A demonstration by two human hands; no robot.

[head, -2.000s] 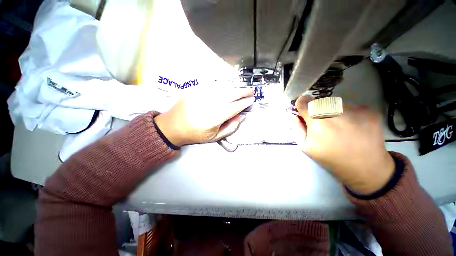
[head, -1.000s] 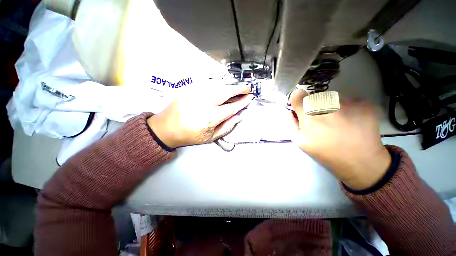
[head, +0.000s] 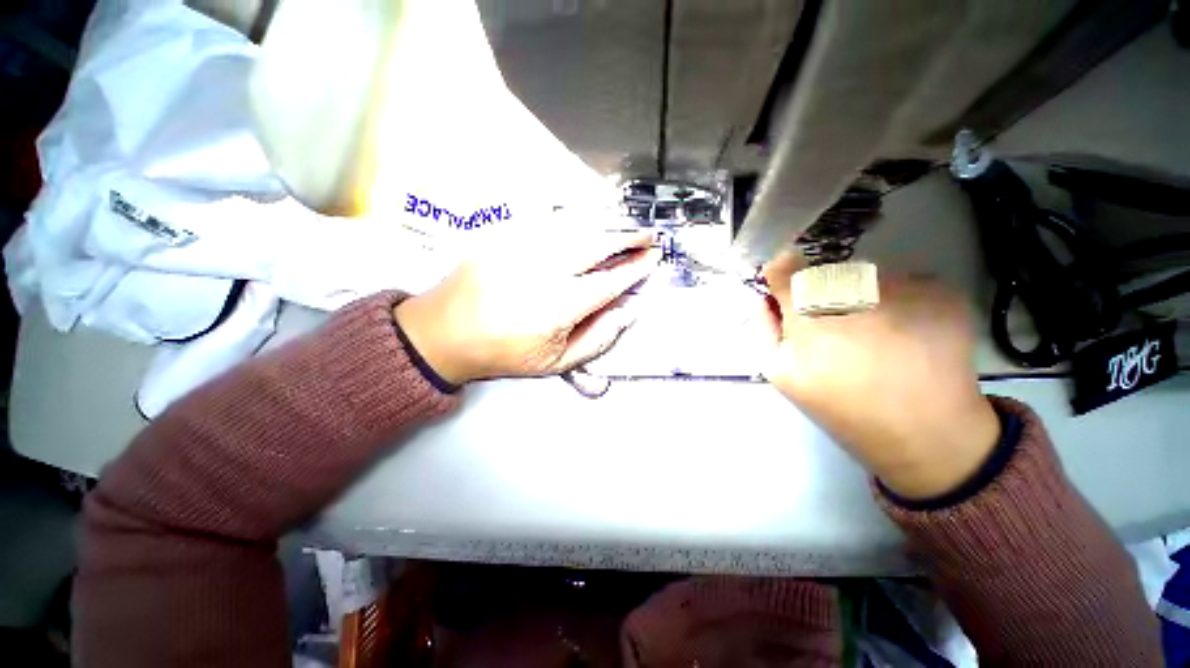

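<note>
A bright white fabric piece [head: 692, 333] lies under the presser foot and needle [head: 672, 242], mostly overexposed. A thin dark binding [head: 587, 382] runs along its near edge and curls into a small loop beside my left hand. My left hand [head: 529, 313] lies flat on the fabric left of the needle, fingertips close to the foot. My right hand [head: 874, 365] is at the fabric's right side, fingers curled, slightly blurred. A small dark, shiny tip shows at its fingertips; whether it holds a tool is unclear. A ribbed cream cylinder [head: 835, 288] shows over this hand.
The grey machine head [head: 587, 78] spans the top. White fabric [head: 157, 248] is heaped at left beside a cream cone [head: 313, 105]. White material printed "TANPALACE" [head: 457, 213] lies left of the needle. Black-handled scissors [head: 1031, 261] and a black label [head: 1125, 369] are at right.
The whole view has shifted slightly between frames. Both hands stay in nearly the same places around the needle, and the fabric under them shows little clear movement.
</note>
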